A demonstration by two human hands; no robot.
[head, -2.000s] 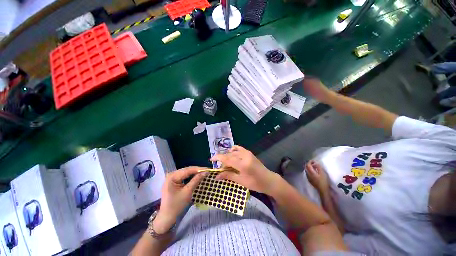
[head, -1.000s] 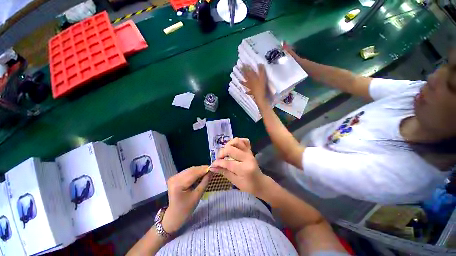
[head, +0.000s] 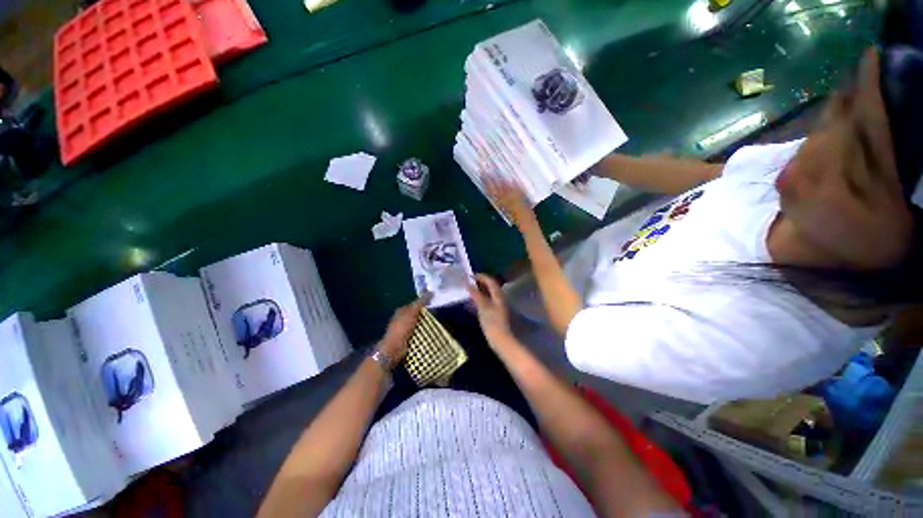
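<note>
A small printed box (head: 438, 253), white with a dark picture, lies at the bench edge in front of me. My left hand (head: 407, 322) holds the yellow seal sticker sheet (head: 433, 351) with its grid of black dots, fingertips at the box's lower left corner. The sheet hangs below the box. My right hand (head: 490, 306) is at the box's lower right corner, with thumb and finger on its edge. Whether a sticker is on a fingertip is too small to tell.
Rows of retail boxes (head: 243, 324) stand at left. A person (head: 698, 293) at right has both hands on a stack of white boxes (head: 552, 96). White paper scraps (head: 350, 170), a small clear item (head: 412, 178) and a red tray (head: 132, 76) are on the green bench (head: 294, 111).
My hands have moved apart, from together over the sheet to the two lower corners of the small box. The other person has leaned in and taken hold of the stack.
</note>
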